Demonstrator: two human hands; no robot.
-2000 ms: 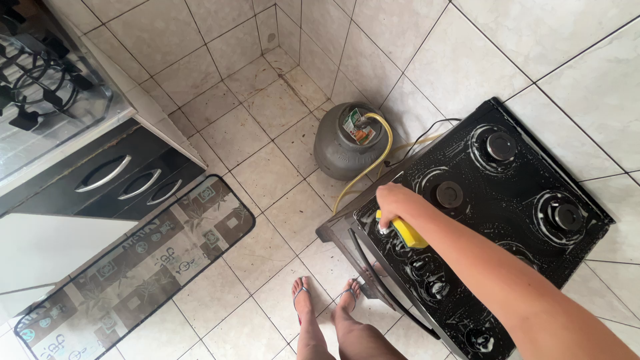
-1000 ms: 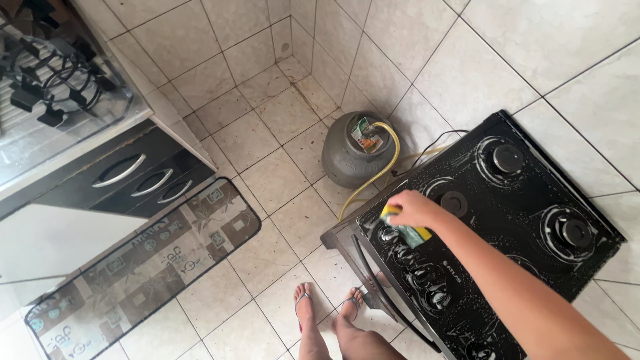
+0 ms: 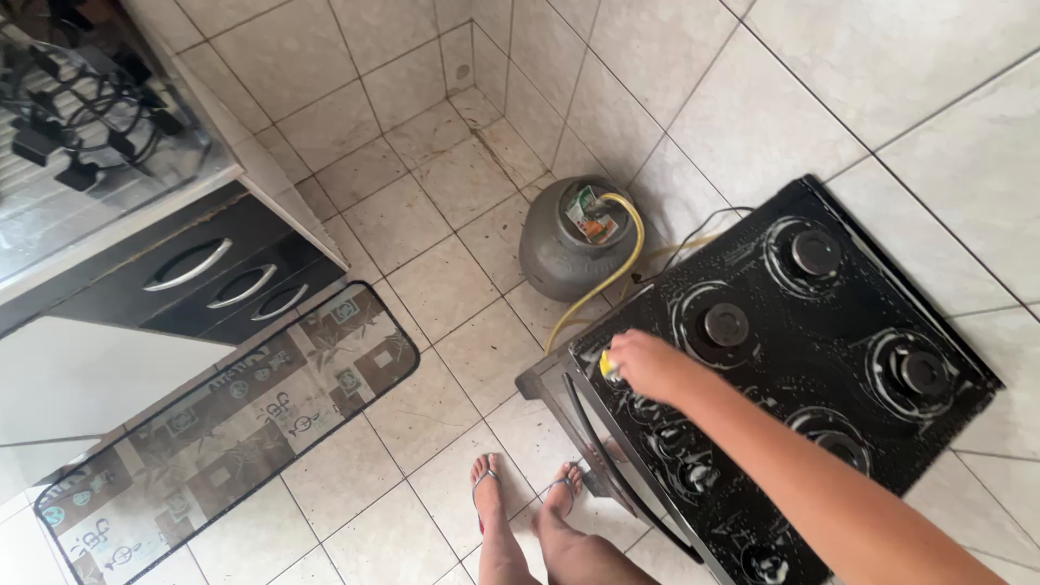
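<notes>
My right hand (image 3: pixel 646 366) reaches in from the lower right and grips a yellow sponge (image 3: pixel 608 365), mostly hidden by the fingers, at the front left corner of a black gas stove's cooktop (image 3: pixel 780 325). White suds lie over the cooktop, around the burners (image 3: pixel 725 324) and over the row of control knobs (image 3: pixel 700 474) along its front edge. The stove's grates are off. The oven door handle (image 3: pixel 626 479) runs below the knobs. My left hand is not in view.
A grey gas cylinder (image 3: pixel 561 260) with a yellow hose (image 3: pixel 638 236) stands beside the stove. Black grates (image 3: pixel 97 122) lie on the counter at the upper left, above drawers with silver handles (image 3: pixel 188 266). A patterned mat (image 3: pixel 244 422) lies on the tiled floor.
My right hand has stayed near the stove's front left corner, shifting slightly over the knob end. Less of the yellow sponge shows now than before.
</notes>
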